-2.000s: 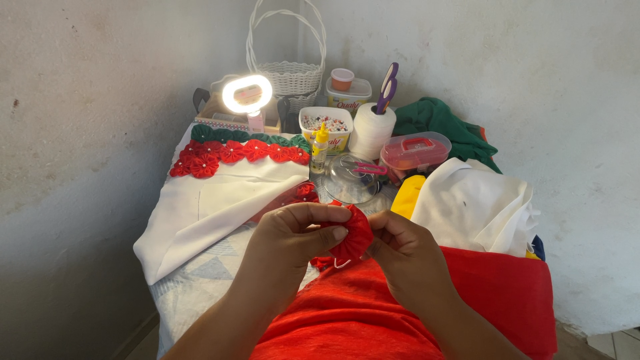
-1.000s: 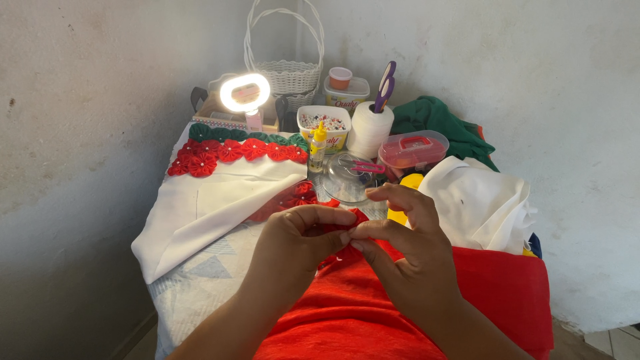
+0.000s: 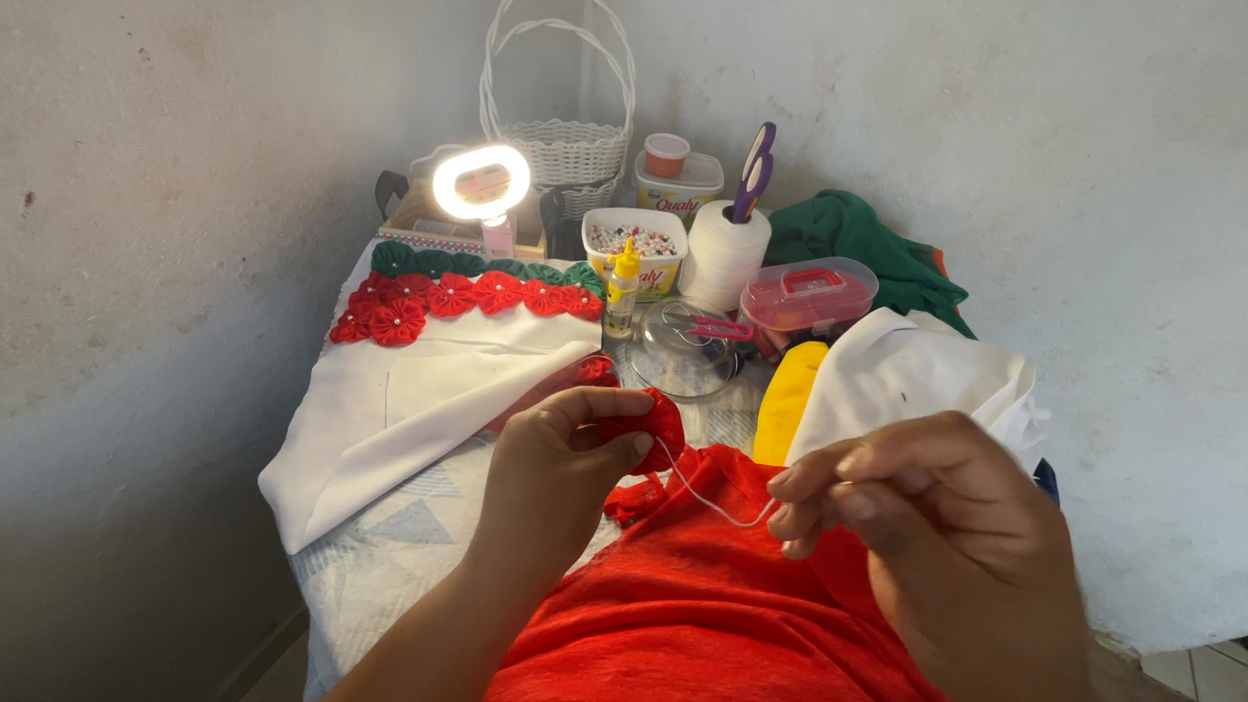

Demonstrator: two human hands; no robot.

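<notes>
My left hand [image 3: 556,458] pinches a gathered piece of red fabric [image 3: 663,424] between thumb and fingers. A white thread [image 3: 717,507] runs from that piece in a slack curve to my right hand [image 3: 907,497], whose thumb and forefinger are pressed together; a needle there is too small to make out. Red cloth [image 3: 721,604] spreads below both hands. Beyond my left hand lies white fabric [image 3: 439,390] edged with red fabric rosettes [image 3: 450,294] and green ones [image 3: 429,261], with pearl-like beads at the centres of the red ones.
Behind stand a lit lamp [image 3: 497,216], a white wicker basket [image 3: 565,156], a tub of beads [image 3: 634,263], a glue bottle [image 3: 621,297] and a thread cone [image 3: 723,258] holding purple-handled scissors [image 3: 753,180]. Pink thread snips [image 3: 720,328] rest on a clear lid [image 3: 678,366]. White cloth [image 3: 916,380] lies right.
My right hand has moved away from the red piece to the right, and the thread now shows stretched between the hands. My left hand still holds the piece.
</notes>
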